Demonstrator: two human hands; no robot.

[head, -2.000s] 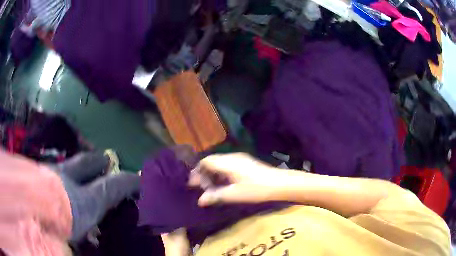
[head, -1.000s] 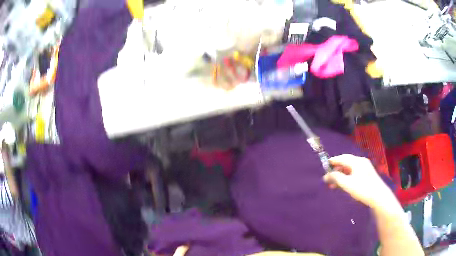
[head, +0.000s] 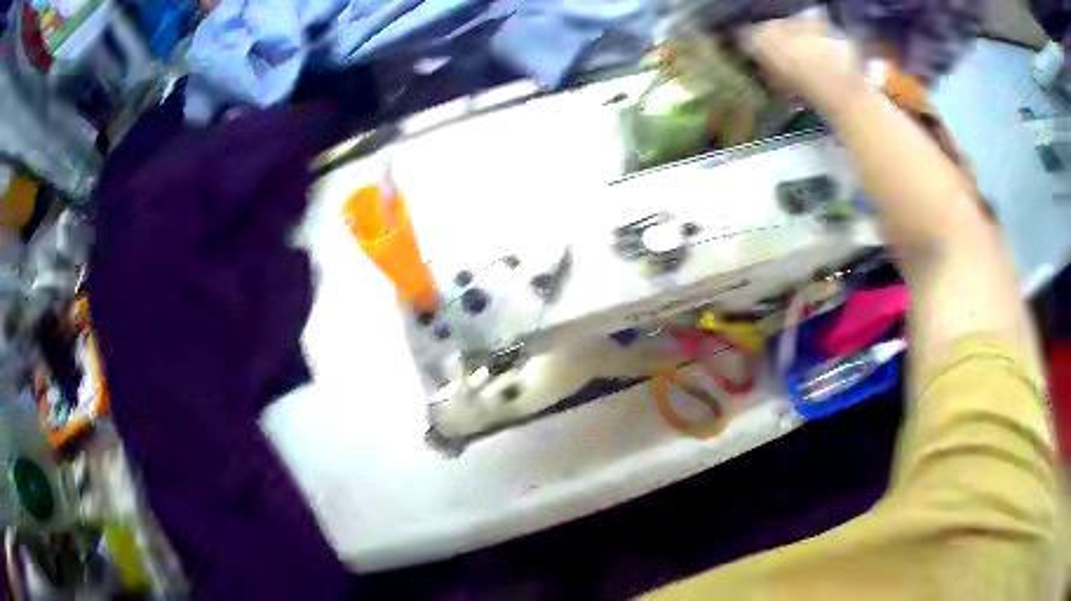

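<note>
A white industrial sewing machine (head: 587,299) stands on its white table (head: 388,528) in front of me. My right arm reaches over its right end. My right hand (head: 805,56) is blurred at the top edge, beyond the machine, near a dark, cluttered area; whether it holds anything cannot be told. My left hand is out of the picture. Dark purple fabric (head: 200,317) hangs over the left end of the table. Scissors with orange-yellow and red loops (head: 691,402) lie in front of the machine, at its right part.
A blue tray (head: 822,402) with pink cloth (head: 867,317) sits right of the scissors. An orange cone-shaped thing (head: 399,252) stands at the machine's left end. Light blue cloth (head: 253,53) lies beyond the table. A green thing (head: 669,132) is behind the machine.
My view has swung onto the machine table. My right hand has moved from above the purple heap to beyond the machine; the narrow metallic tool it held no longer shows. My left hand has left view.
</note>
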